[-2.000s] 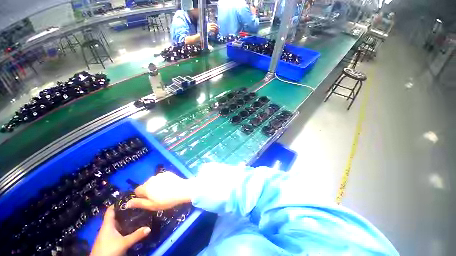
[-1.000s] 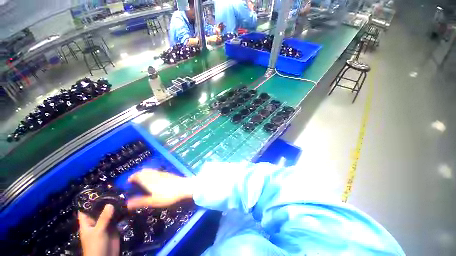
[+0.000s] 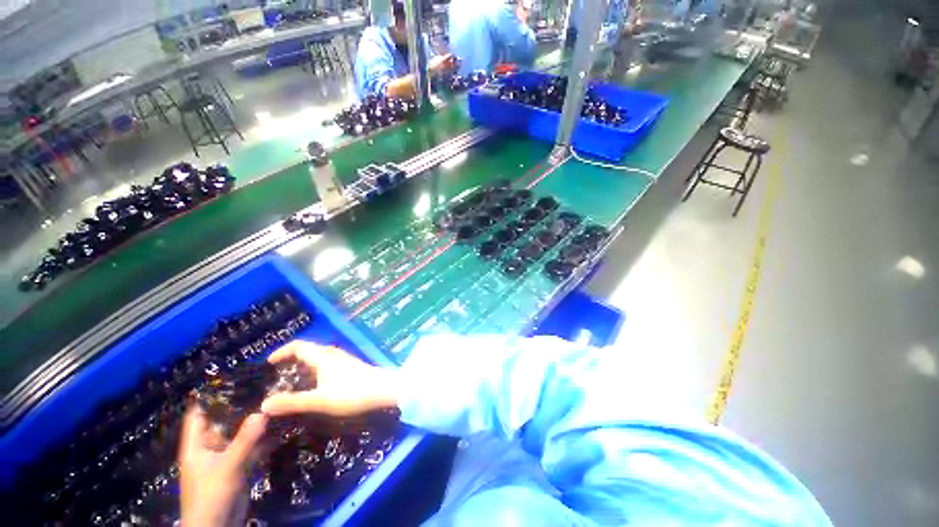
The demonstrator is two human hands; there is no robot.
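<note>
The blue parts tote (image 3: 309,288) lies at the lower left, filled with rows of black assemblies (image 3: 113,412). My left hand (image 3: 214,458) is above the tote with its fingers on a blurred black assembly (image 3: 232,391). My right hand (image 3: 324,381) meets it from the right, fingers and thumb around dark, shiny parts at its fingertips. Whether this is one assembly or several I cannot tell. The clear blister tray (image 3: 422,299) lies right of the tote on the green bench, with black assemblies (image 3: 535,232) in its far part.
A second blue tote (image 3: 618,139) with black assemblies stands by a metal post (image 3: 577,93). Aluminium rails (image 3: 185,273) run behind the near tote, with a pale upright fixture (image 3: 324,180). Loose black heaps (image 3: 134,216) lie across the line. A lower blue bin (image 3: 587,319) shows below the tray. Two people sit beyond.
Two seconds ago both hands were on a round black assembly; one second ago the right hand was blurred and apart from it. Now the right hand's fingers are closed on dark parts beside the left hand.
</note>
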